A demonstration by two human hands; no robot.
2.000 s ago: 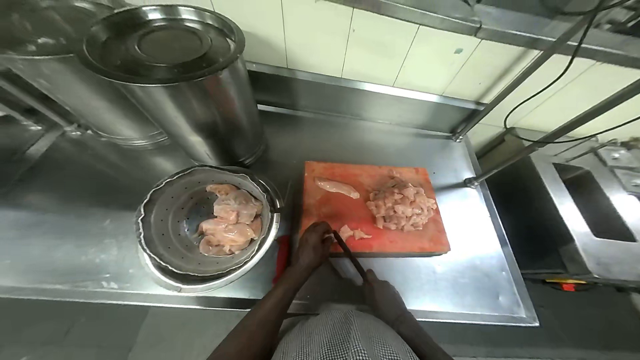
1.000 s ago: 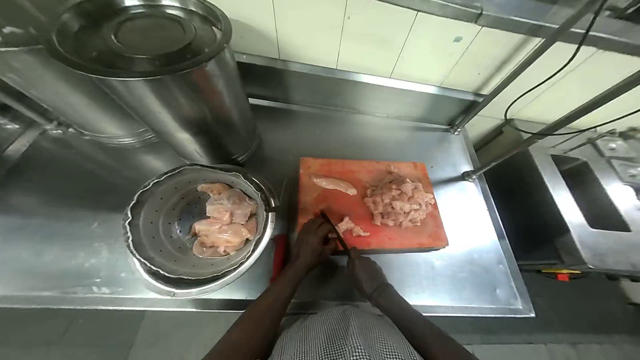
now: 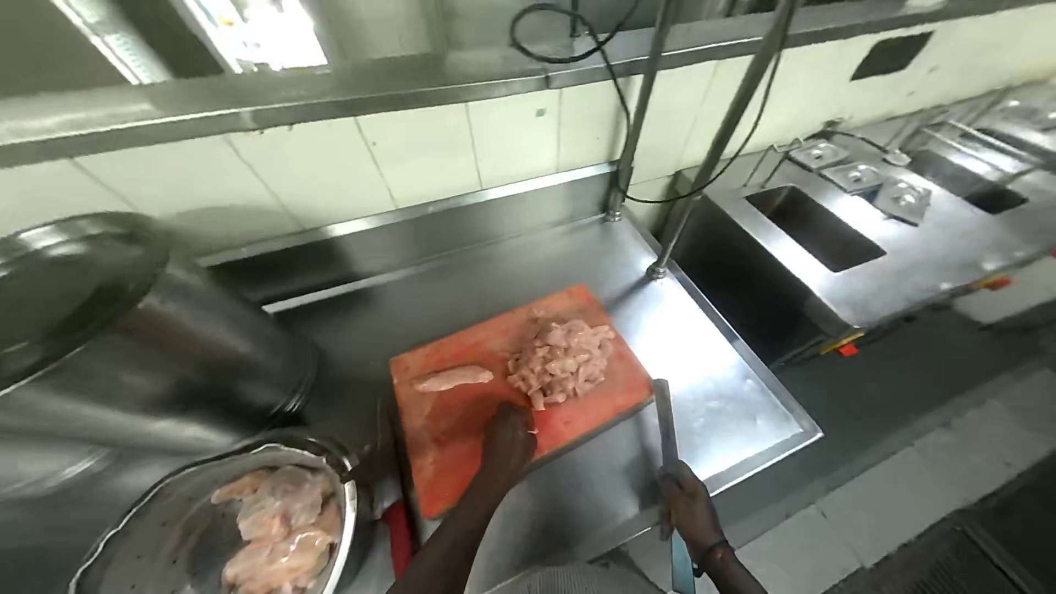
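My left hand (image 3: 509,437) rests at the near edge of an orange cutting board (image 3: 445,429), fingers by the pile of diced raw meat (image 3: 565,361); whether it holds a small piece is hidden. My right hand (image 3: 689,503) is closed around a knife (image 3: 666,425), off the board's right side with the blade pointing away from me. A whole strip of raw meat (image 3: 454,379) lies on the board's left part. At the lower left, a perforated metal colander (image 3: 351,528) holds larger raw meat pieces (image 3: 285,528).
A big lidded steel pot (image 3: 190,346) stands left of the board. A red-handled tool (image 3: 398,528) lies between colander and board. Steel poles (image 3: 718,140) rise from the table's back right, with a black cable (image 3: 615,82) beside them. A steel counter with an opening (image 3: 813,227) stands at right.
My right hand has moved the knife away from the cut pieces to the right, off the board. My left hand is now beside the diced pile. The view has swung right.
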